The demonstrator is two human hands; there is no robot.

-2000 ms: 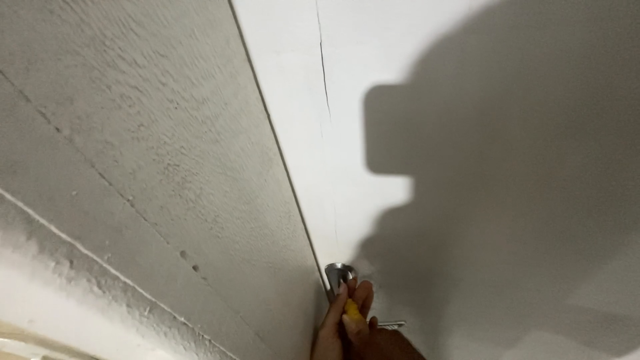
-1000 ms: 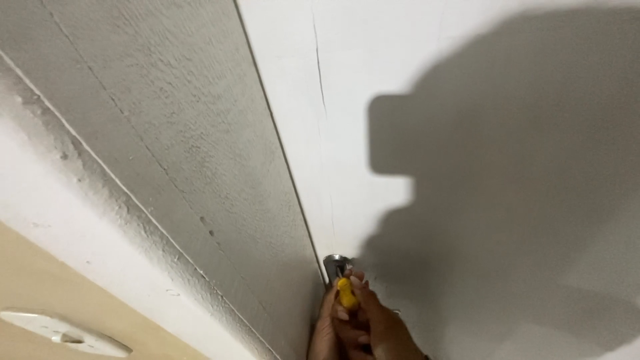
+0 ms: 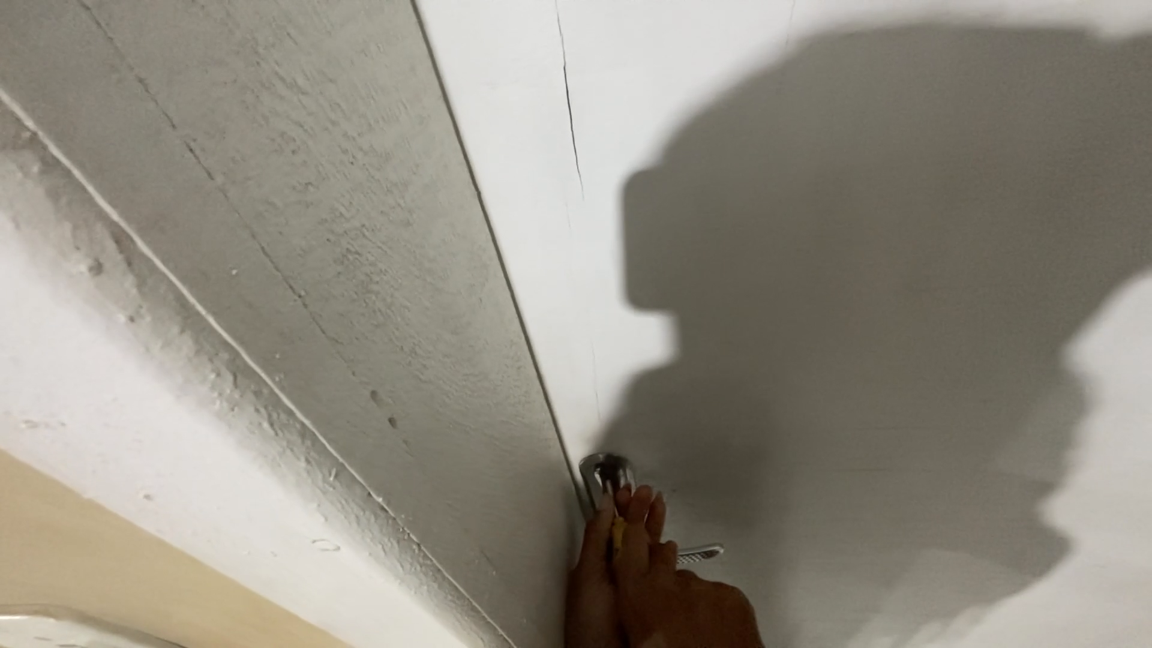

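Note:
A white door (image 3: 513, 135) carries a shiny metal lock plate (image 3: 594, 470) near its edge, low in the view. My left hand (image 3: 591, 576) is against the lower part of the plate, its fingers close to a small yellow handle (image 3: 618, 531). My right hand (image 3: 675, 585) closes over that yellow handle, which is mostly hidden by the fingers. What the handle's far end touches cannot be seen. A metal door lever (image 3: 700, 553) sticks out to the right from behind my right hand.
The painted door frame (image 3: 297, 225) runs diagonally on the left, beside a beige wall (image 3: 135, 558). Part of a white wall plate (image 3: 72, 628) shows at the bottom left. A thin crack (image 3: 569, 108) marks the door, and a large shadow (image 3: 855, 252) covers its right part.
The yellow handle, plainly visible between the fingers one second ago, is now mostly covered by my right hand. More of the door lever shows than one second ago.

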